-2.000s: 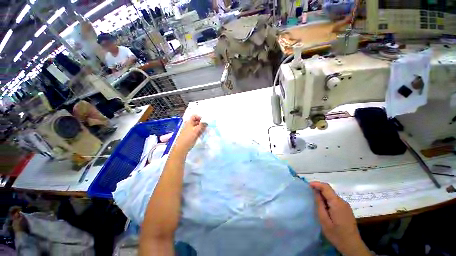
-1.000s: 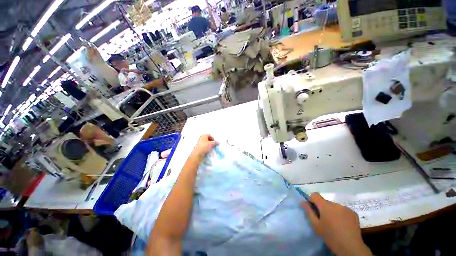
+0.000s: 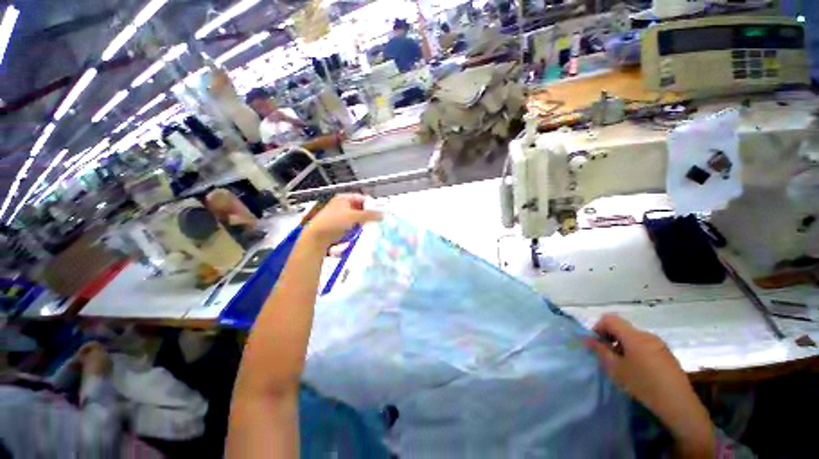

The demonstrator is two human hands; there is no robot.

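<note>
A pale blue floral panel (image 3: 476, 332), wrong side up, hangs stretched between my hands in front of the machine table. My left hand (image 3: 343, 220) is raised and pinches its upper left corner. My right hand (image 3: 633, 354) grips its right edge near the table's front edge. The panel's lower part runs out of the picture at the bottom. The cream-white lockstitch machine (image 3: 584, 175) stands behind, and its presser foot and needle (image 3: 536, 253) are apart from the cloth.
A black pouch (image 3: 684, 249) and a thin grey rod (image 3: 759, 305) lie on the machine bed. A white cloth scrap (image 3: 705, 161) hangs on the arm. The control panel (image 3: 727, 54) stands above. A blue plastic basket (image 3: 260, 285) is at the left, partly covered. A person (image 3: 274, 121) sits further back.
My left hand has risen with the panel's corner and now covers part of the basket. The panel is lifted higher. The view has shifted, so the machine sits further right than one second ago.
</note>
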